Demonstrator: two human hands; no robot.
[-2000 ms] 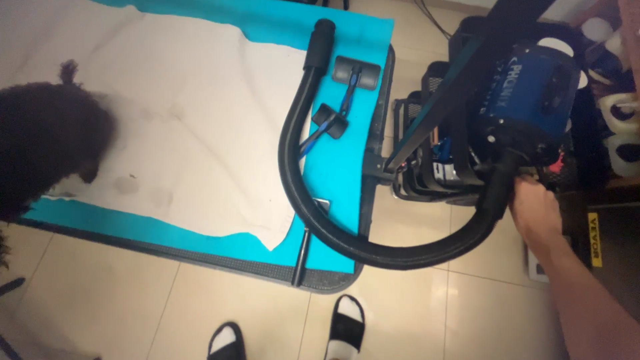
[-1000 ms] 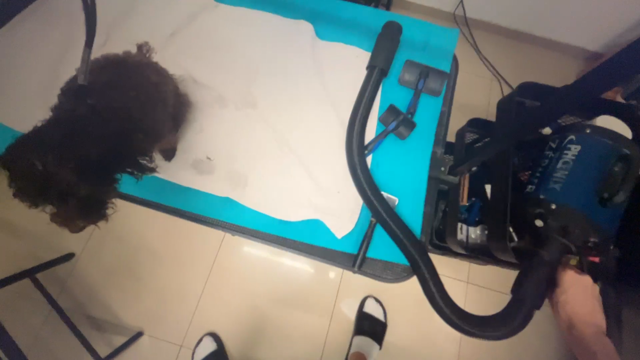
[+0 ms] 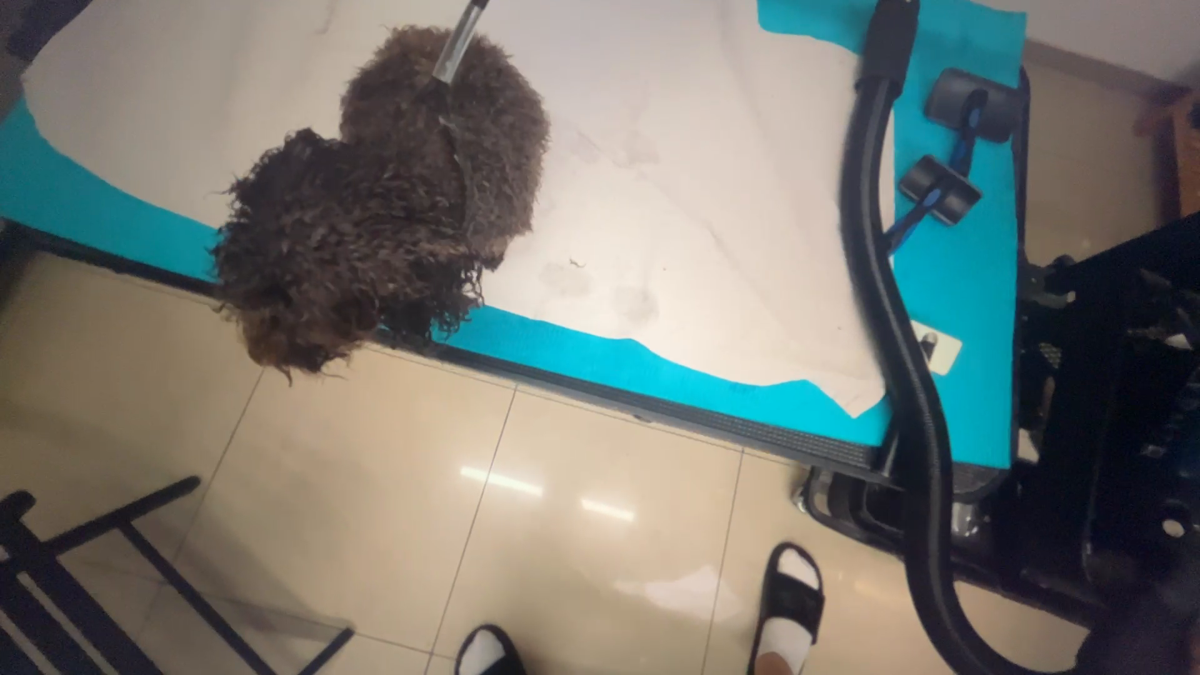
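Neither of my hands shows in the head view now. A dark brown curly-haired dog (image 3: 403,187) is on the table at the left, its head over the near edge, with a strap or tether (image 3: 460,42) at its neck. A black ribbed dryer hose (image 3: 874,206) lies along the right part of the table and hangs down past its edge. To its right are two grooming brushes with dark heads (image 3: 975,103) (image 3: 940,190) and blue-black handles. Partly under the hose rests another tool with a pale rectangular head (image 3: 945,349).
A white cloth (image 3: 675,225) covers much of the turquoise tabletop mat (image 3: 797,403). Black frames stand low at the left (image 3: 122,516) and beyond the table's right end (image 3: 1078,422). Two feet in black slides (image 3: 792,600) are on the tiled floor.
My hand, earlier at the blue dryer on the right, has left the view, as has most of the dryer. The view has swung left, showing more of the dog.
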